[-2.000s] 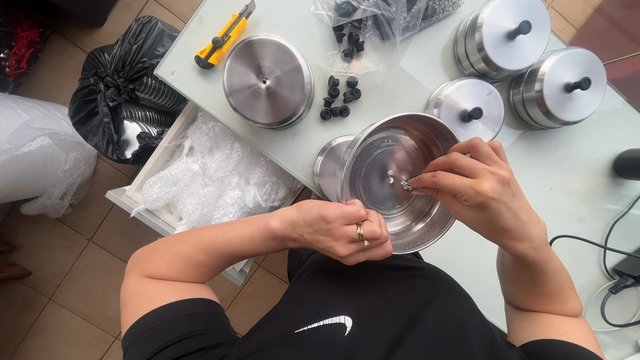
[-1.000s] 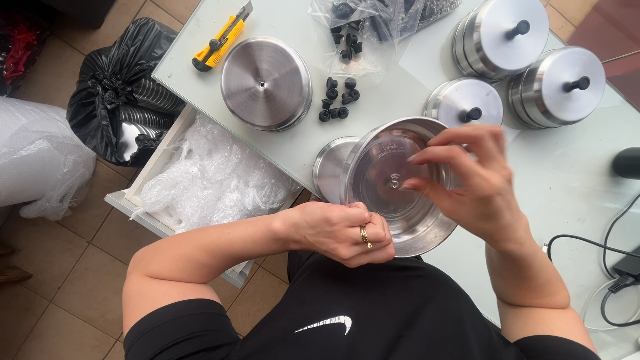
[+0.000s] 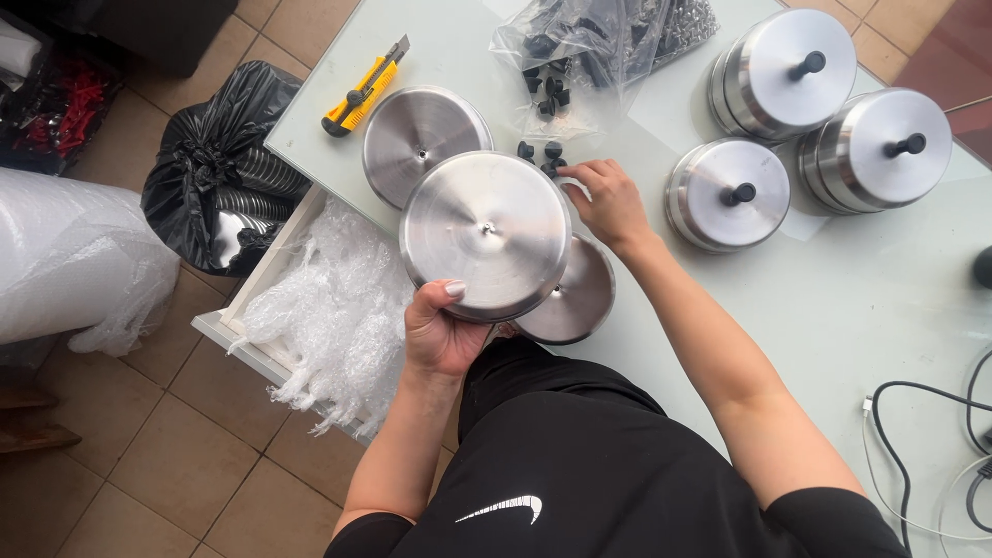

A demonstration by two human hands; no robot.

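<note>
My left hand (image 3: 443,329) grips the rim of a brushed metal lid (image 3: 487,263), outer face up, with a screw tip (image 3: 488,228) sticking out at its center. My right hand (image 3: 608,203) reaches to the small black knobs (image 3: 553,150) on the glass table, thumb and forefinger apart at one knob; whether it is pinched cannot be told. One metal lid (image 3: 422,128) lies behind the held lid, and another (image 3: 577,298) lies under its right edge. Three metal containers (image 3: 783,74) with black-knobbed lids stand at the right.
A yellow utility knife (image 3: 364,89), blade out, lies at the table's back left. Clear bags (image 3: 593,58) hold black knobs and screws. Bubble wrap (image 3: 333,310) fills an open drawer (image 3: 267,368). A black bag (image 3: 225,170) of metal parts is at left; cables (image 3: 891,434) lie at right.
The lid in my left hand was inside-up and now shows its outer face. My right hand has left the inside of the lid and moved to the black knobs.
</note>
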